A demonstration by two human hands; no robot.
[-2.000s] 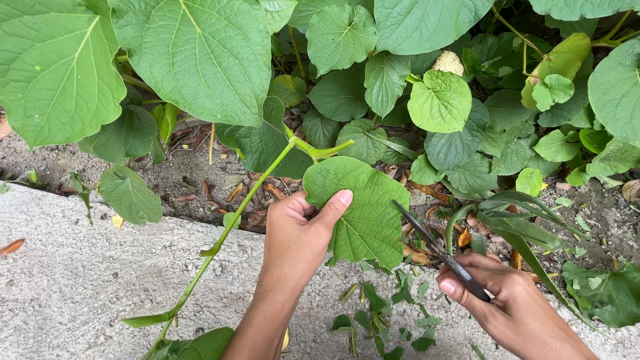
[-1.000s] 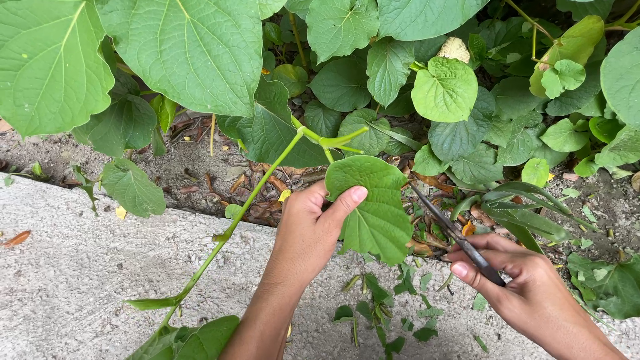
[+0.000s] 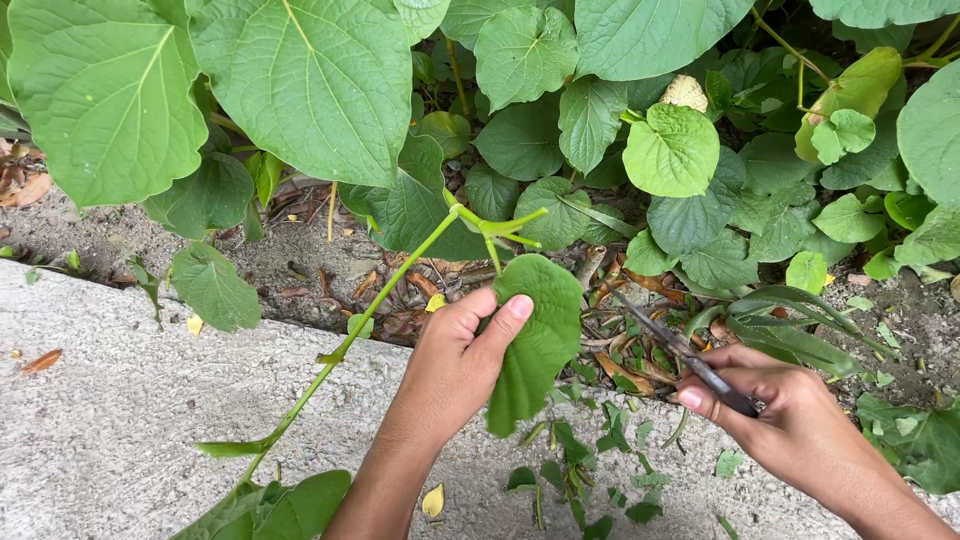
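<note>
My left hand (image 3: pixel 472 345) pinches a green leaf (image 3: pixel 536 337) between thumb and fingers near the middle of the view. The leaf hangs below the cut stubs of a green stem (image 3: pixel 382 292), which slants down to the lower left and bears a larger leaf (image 3: pixel 292 510) at its bottom end. In my right hand (image 3: pixel 757 412) is a dark metal cutting tool (image 3: pixel 675 345), seen edge-on, probably scissors. Its tip points up and left, a short way right of the held leaf, without touching it. Whether its blades are apart cannot be told.
Broad-leaved plants (image 3: pixel 517 142) fill the top. Under them runs a strip of soil (image 3: pixel 300 262) with dry leaves. A concrete slab (image 3: pixel 150 390) lies in front, with cut leaf pieces (image 3: pixel 577 465) scattered on it. Long narrow leaves (image 3: pixel 795 330) lie beyond my right hand.
My left hand has turned the leaf, which now shows narrower and hangs more upright. The tool's tip has moved away from the leaf's edge, and more of the stem's stubs shows above my left hand.
</note>
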